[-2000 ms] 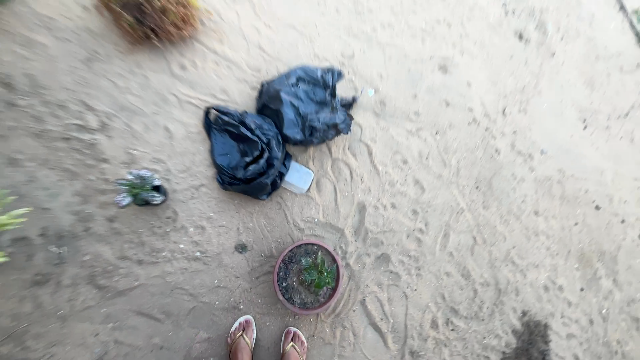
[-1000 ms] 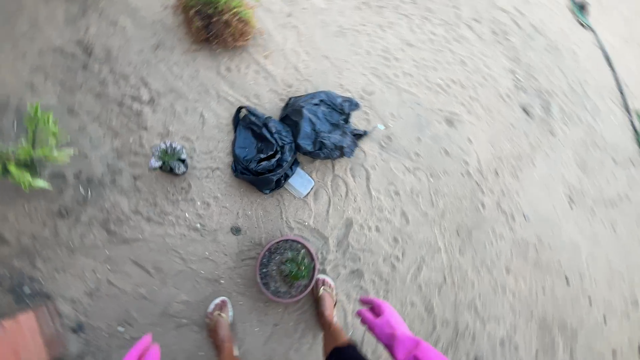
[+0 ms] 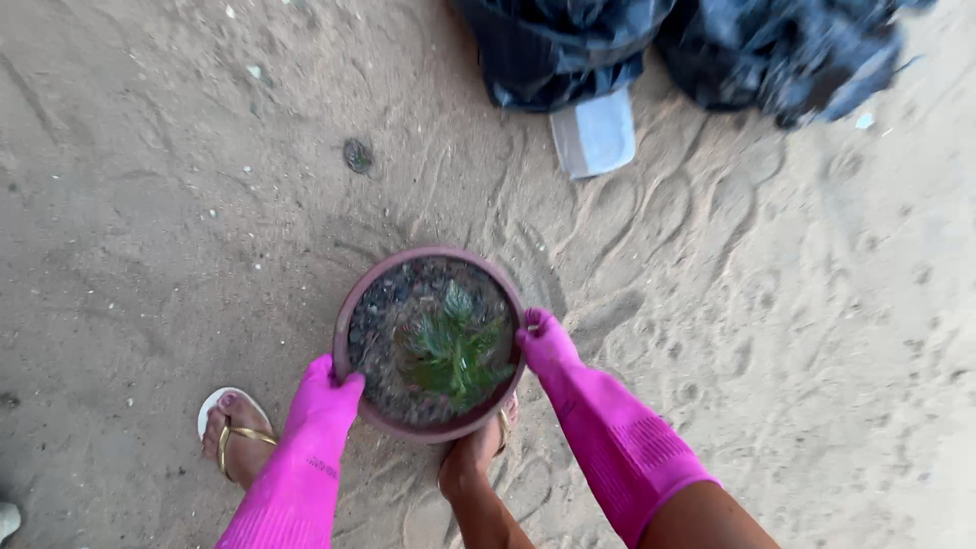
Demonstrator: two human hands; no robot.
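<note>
A round reddish-brown plant pot (image 3: 429,438) holds dark soil with small stones and a green leafy plant (image 3: 457,351). My left hand (image 3: 328,396), in a long pink rubber glove, grips the pot's left rim, thumb over the edge. On the opposite side my right hand (image 3: 545,343), gloved the same way, grips the right rim. The fingers under the rim are partly hidden. Whether the pot's base touches the sand cannot be told.
Two black plastic bags (image 3: 564,53) (image 3: 785,61) lie on the sand at the top. A pale plastic container (image 3: 595,133) sticks out beneath the left one. My feet in flip-flops (image 3: 236,431) are beside and partly behind the pot.
Both gloved hands have come to the pot and taken hold of its rim; one second ago they were apart from it. The view has moved closer to the pot.
</note>
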